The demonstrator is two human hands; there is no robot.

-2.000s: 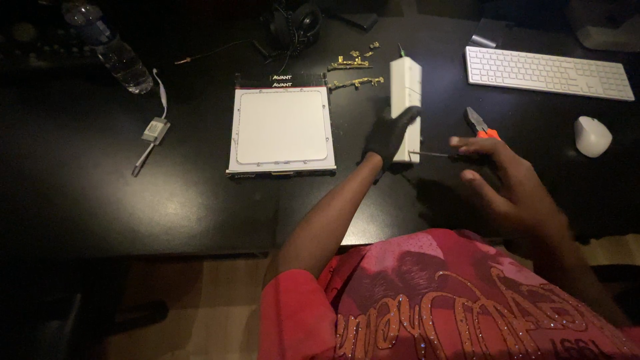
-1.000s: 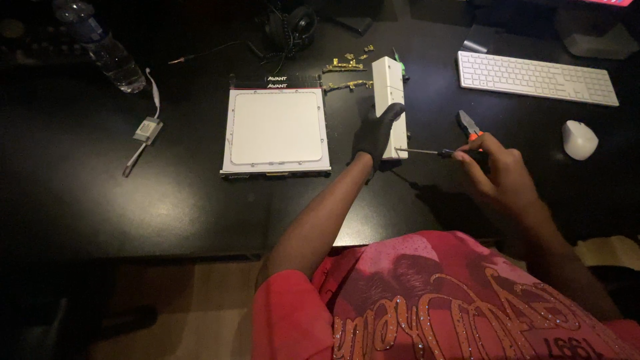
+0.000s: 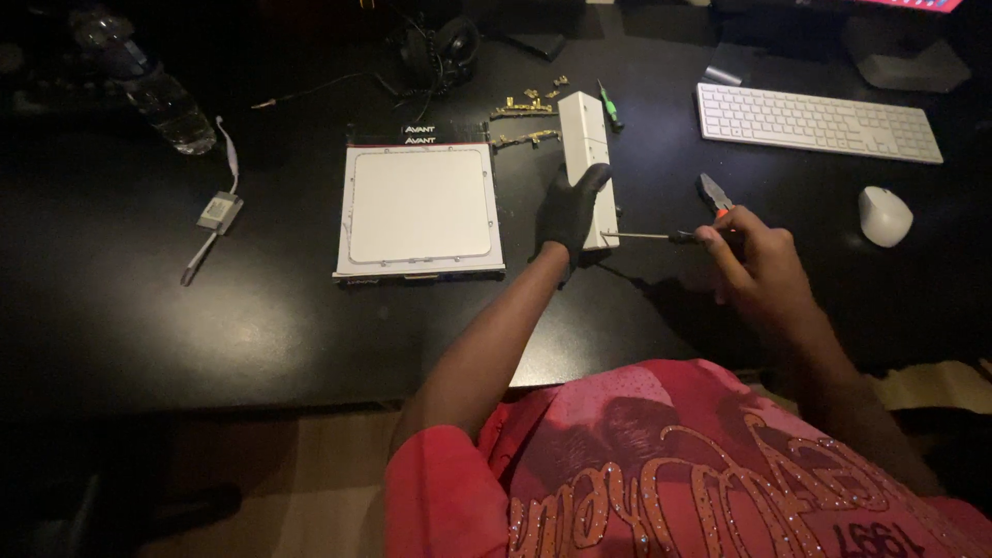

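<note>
My left hand [image 3: 572, 205], in a black glove, grips a long white plastic housing [image 3: 585, 136], probably a power strip, standing on its narrow side. My right hand [image 3: 763, 260], bare, holds a screwdriver [image 3: 647, 235] by its dark handle, and its shaft tip meets the housing near the lower end. Pliers [image 3: 714, 195] with orange handles lie just beyond my right fingers, their handles partly hidden. A small green screwdriver [image 3: 610, 107] lies to the right of the housing's far end. Brass contact strips [image 3: 527, 139] and smaller brass pieces [image 3: 559, 81] lie to its left.
Left of my gloved hand is a square white panel [image 3: 421, 205] on a box. Farther left are a small driver module with leads [image 3: 221, 212] and a water bottle [image 3: 167, 105]. Headphones [image 3: 442, 50] lie behind; a keyboard [image 3: 818, 120] and mouse [image 3: 886, 216] are at right.
My right hand was blurred with movement two seconds ago and now appears steady on the screwdriver. The housing has turned slightly in my left hand, and the green screwdriver behind it shows more fully.
</note>
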